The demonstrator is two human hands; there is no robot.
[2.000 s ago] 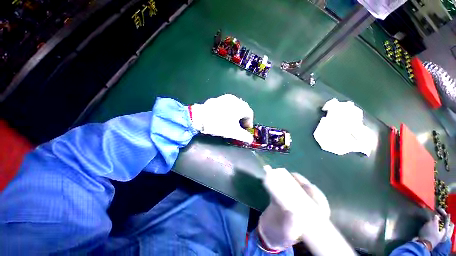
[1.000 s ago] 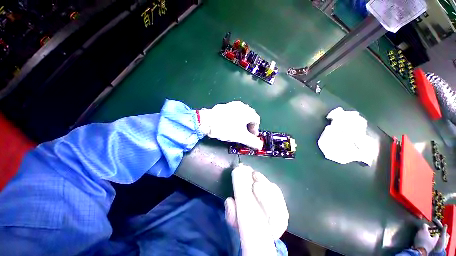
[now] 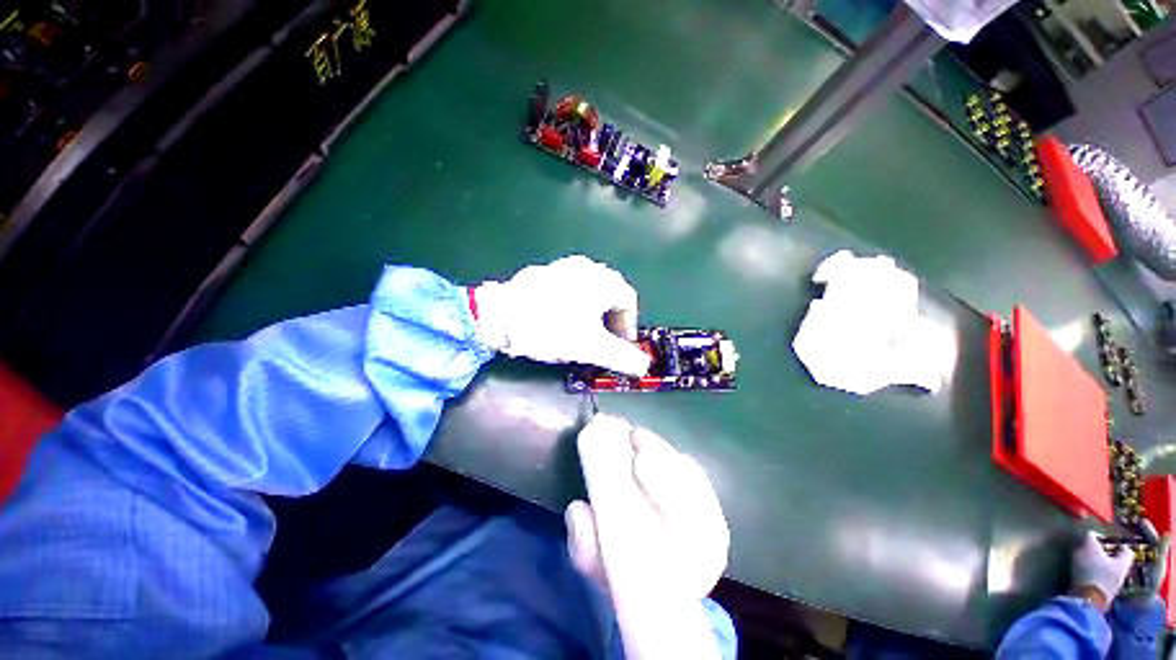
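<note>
A narrow circuit board (image 3: pixel 694 359) with red, black and white parts lies on the green bench in front of me. My left hand (image 3: pixel 565 313), in a white glove, holds its left part with thumb and fingers. My right hand (image 3: pixel 671 503), gloved, is shut on the white glue syringe (image 3: pixel 622 484), just below the board. The thin dark needle (image 3: pixel 593 405) points up at the board's lower left edge; whether it touches cannot be told. A second circuit board (image 3: pixel 604 147) lies farther back.
A crumpled white cloth (image 3: pixel 874 325) lies right of the board. A grey stand post (image 3: pixel 838 106) rises behind. Black tote (image 3: pixel 219 142) at left. Red-orange sheets (image 3: pixel 1051 413) at right, beside small boards (image 3: pixel 1126 477) and another person's gloved hands (image 3: pixel 1107 565).
Since two seconds ago, my right hand has moved left with the syringe, its needle now by the board's left part. My left hand stays on the board. The whole view has shifted slightly.
</note>
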